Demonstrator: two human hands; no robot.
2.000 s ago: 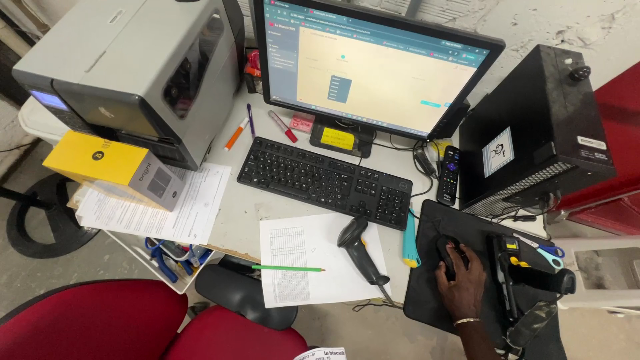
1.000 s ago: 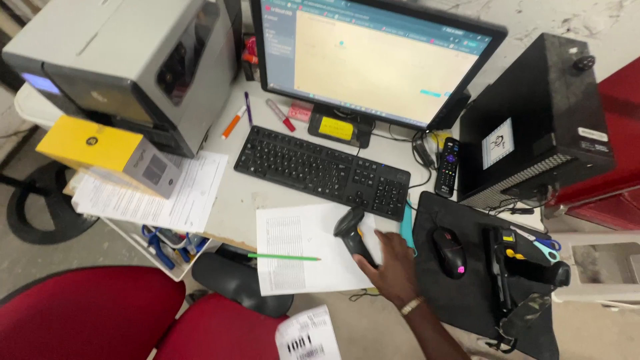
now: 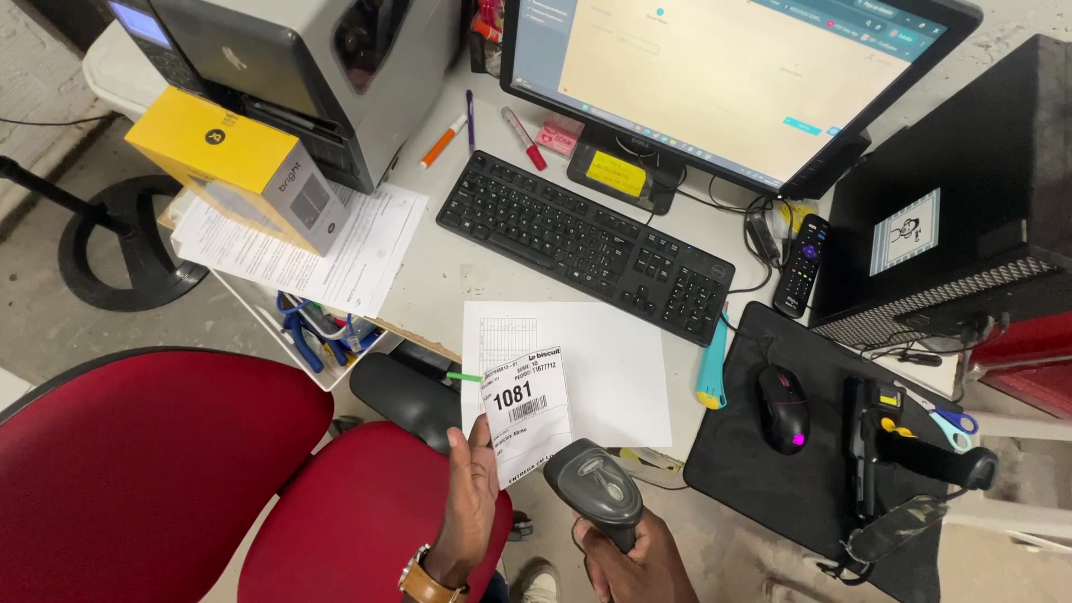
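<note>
My left hand (image 3: 469, 498), with a brown-strapped watch at the wrist, holds a white printed label with a barcode (image 3: 529, 419) upright over the desk's front edge. Around the handle of a black barcode scanner (image 3: 596, 486) my right hand (image 3: 632, 557) is closed, and the scanner's head is close to the label's lower right corner. Behind the label lies a printed sheet (image 3: 620, 368), with a green pencil (image 3: 463, 377) mostly hidden by the label. The black computer mouse (image 3: 783, 410) rests on its mat, right of both hands.
A black keyboard (image 3: 586, 243) lies before the monitor (image 3: 737, 84). A label printer (image 3: 276, 75) and a yellow box (image 3: 243, 176) stand at left. A teal box cutter (image 3: 713, 368), a remote control (image 3: 801, 266) and a handheld terminal (image 3: 867, 452) are at right. Red chair (image 3: 377, 519) below.
My right hand has left the mouse and picked up the scanner that lay on the sheet. My left hand and the full label have come into view from below.
</note>
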